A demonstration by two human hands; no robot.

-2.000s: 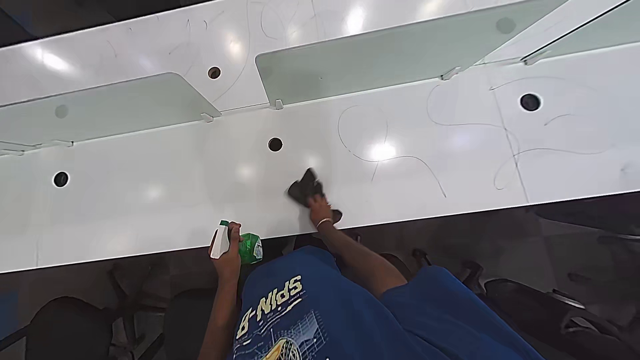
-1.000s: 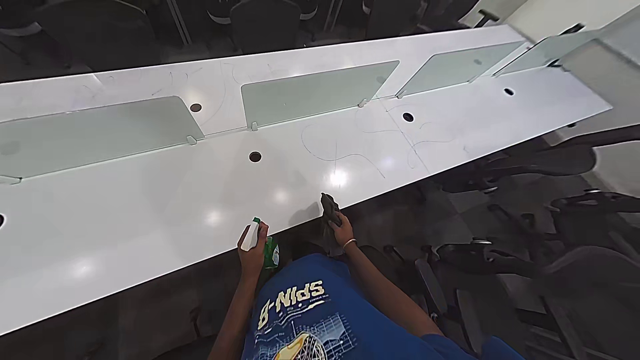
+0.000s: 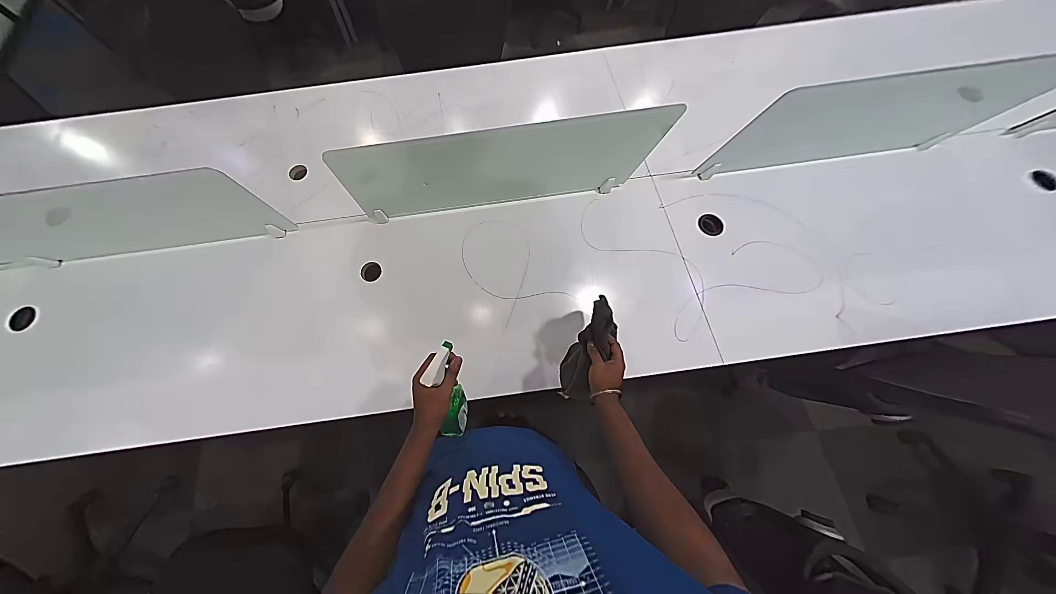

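Note:
My left hand (image 3: pixel 436 388) is closed around the neck of a green spray bottle (image 3: pixel 455 412) with a white and green trigger head, near the front edge of a long white desk (image 3: pixel 247 355). In my right hand (image 3: pixel 607 367) is a bunched dark cloth (image 3: pixel 601 326), raised at the desk's front edge, part of it hanging down beside the hand. Thin dark curved lines (image 3: pixel 747 287) mark the white surface ahead of and to the right of the cloth.
Frosted glass dividers (image 3: pixel 511 161) stand on small clips along the middle of the desk. Round cable holes (image 3: pixel 371 271) pierce the top, one (image 3: pixel 710 224) near a panel seam. Dark office chairs (image 3: pixel 235 561) stand below the front edge, more at the right.
Two seconds ago the cloth lay spread under my right hand on the desk; now it is bunched upright in that hand. The spray bottle stays in my left hand. The view has shifted.

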